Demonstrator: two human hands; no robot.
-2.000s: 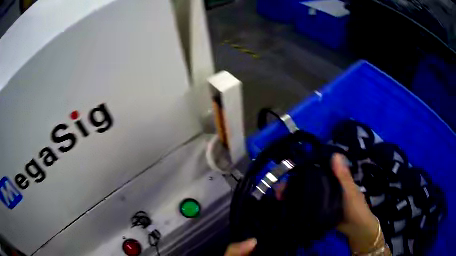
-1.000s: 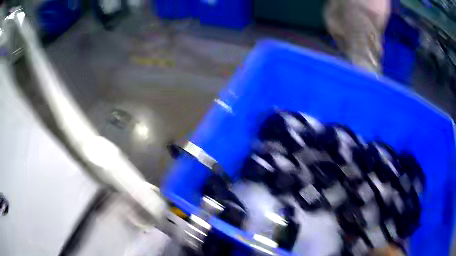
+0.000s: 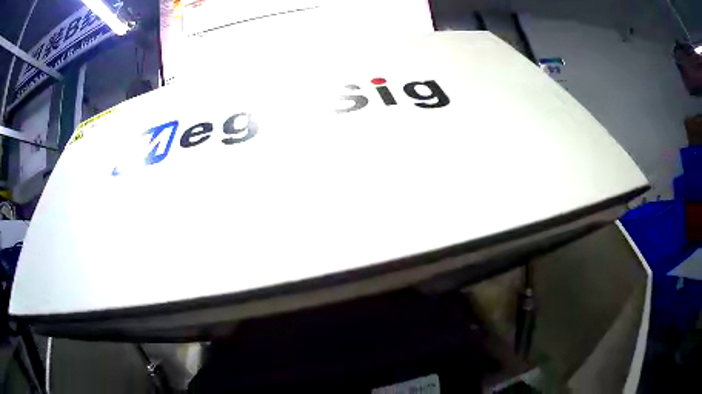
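Note:
The white test chamber (image 3: 308,200) fills most of the view, with its curved MegaSig lid lifted. Below the lid's dark front edge the grey inside (image 3: 593,315) shows on both sides, with a thin strut at each side. A large black block (image 3: 331,354) stands inside at the bottom centre, with a white label (image 3: 406,385) cut off by the lower edge. Neither of my hands is in the picture. No headphones show.
Blue containers (image 3: 662,231) stand at the far right. A white panel with a red edge (image 3: 296,35) is behind the lid at the top. A sign with lettering hangs at the upper left, and a grey wall is at the right.
The view has swung from the blue tote of headphones up to the chamber. The lid, down two seconds ago, is now raised. My hands and the headphones have left the view.

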